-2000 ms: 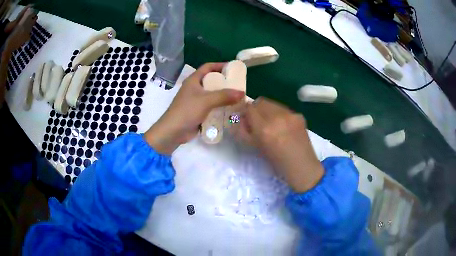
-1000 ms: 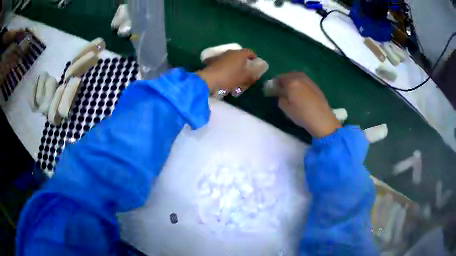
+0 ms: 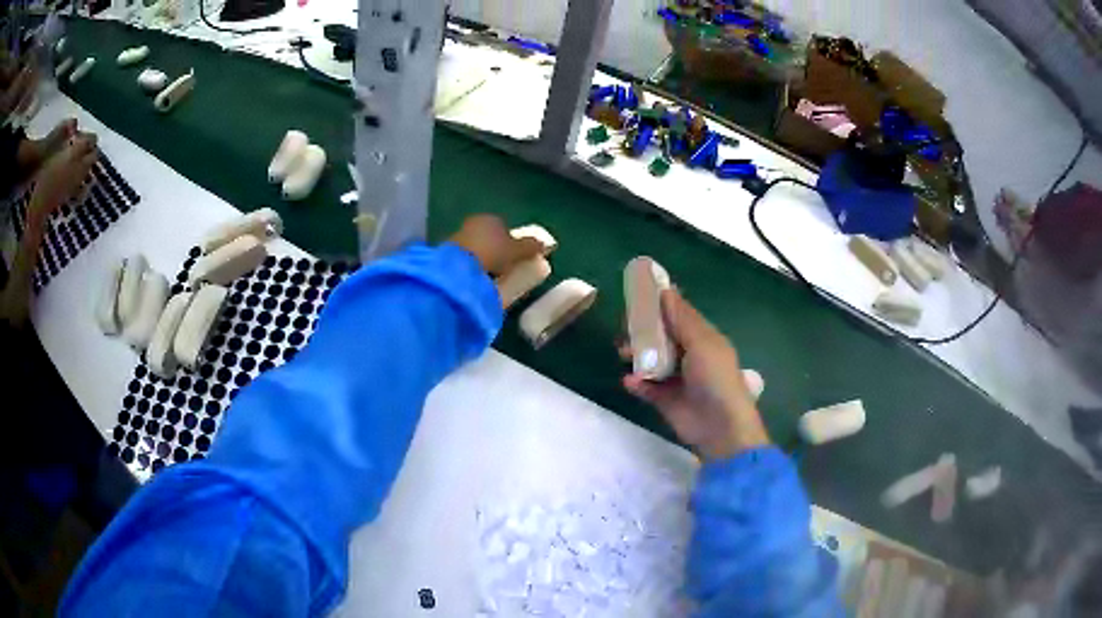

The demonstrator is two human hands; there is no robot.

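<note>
My right hand (image 3: pixel 707 380) holds a cream device housing (image 3: pixel 649 316) upright over the belt, with a small shiny round spot at its lower end. My left hand (image 3: pixel 489 248) is stretched over the belt's near side, its fingers on a cream housing (image 3: pixel 522 281); another housing end shows above the fingers. One more housing (image 3: pixel 558 313) lies on the belt between my hands. Small clear pieces (image 3: pixel 562 549) lie loosely heaped on the white tabletop (image 3: pixel 447 447).
A wrapped metal post (image 3: pixel 396 133) stands beside my left arm. Housings (image 3: pixel 203 326) lie on rows of black round pads (image 3: pixel 266 320) at left. Green belt (image 3: pixel 471 181) carries more housings. A tray of housings (image 3: pixel 894 592) is lower right. Another person's hands (image 3: pixel 67 169) show far left.
The view has tilted up, showing more of the far bench. My right hand now holds a housing upright. My left hand has moved left along the belt to other housings.
</note>
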